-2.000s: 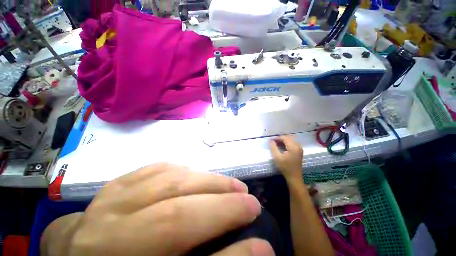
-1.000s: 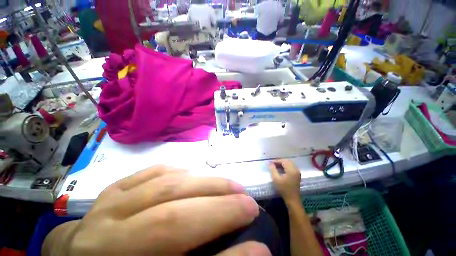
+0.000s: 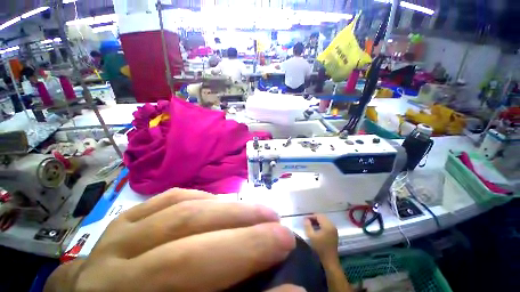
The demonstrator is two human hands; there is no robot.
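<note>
My left hand (image 3: 188,245) is very large in the foreground, close to the camera, its fingers curved over a dark rounded object (image 3: 299,265). Only part of that object shows. My right hand (image 3: 324,235) rests at the table's front edge below the white Jack sewing machine (image 3: 319,168), fingers curled. A small dark spot shows between its fingertips; I cannot tell whether it is a thing or a gap. A magenta fabric pile (image 3: 188,148) lies left of the lit needle area (image 3: 263,179).
Red-handled (image 3: 358,215) and green-handled scissors (image 3: 373,223) lie right of my right hand. A black flask (image 3: 417,149) is behind the machine's right end. A green basket (image 3: 425,265) sits under the table edge. A phone (image 3: 89,198) lies left. People sit beyond.
The view has tilted up, so the table and machine sit lower and more of the room shows. My left hand keeps its place in the picture; my right stays by the table edge.
</note>
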